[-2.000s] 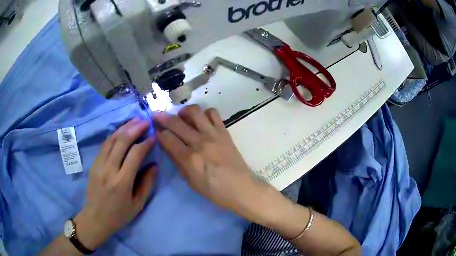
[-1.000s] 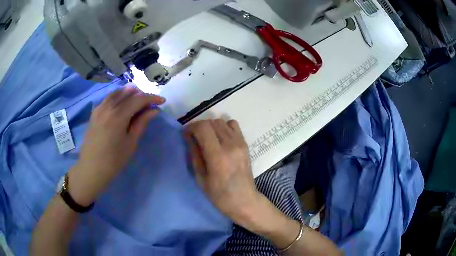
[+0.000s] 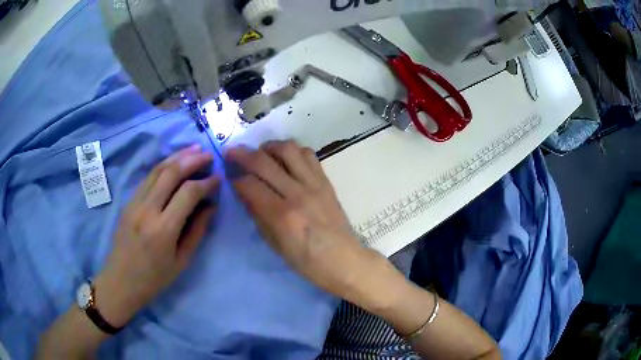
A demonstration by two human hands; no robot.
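Observation:
The light-blue garment (image 3: 232, 281) lies flat under both hands and runs to the needle and presser foot (image 3: 199, 116) under a bright light. A white care label (image 3: 93, 174) lies on it at the left. My left hand (image 3: 158, 211) rests on the cloth left of the edge, its fingertips just in front of the presser foot. My right hand (image 3: 288, 204) lies on the cloth's right edge, fingertips near the left ones. Both hands press or pinch the cloth; the thumb of the right hand is hidden.
The sewing machine head (image 3: 162, 42) is above. Red-handled shears (image 3: 436, 102) and a jointed silver arm (image 3: 337, 83) lie right of the needle. A printed ruler (image 3: 450, 184) runs along the front edge. Slim silver snips (image 3: 527, 76) lie far right. Blue cloth (image 3: 513, 260) hangs off the table.
Since a second ago my right hand has moved up from the cloth's lower edge to beside the needle. My left hand has shifted down from the needle and turned. The view has shifted.

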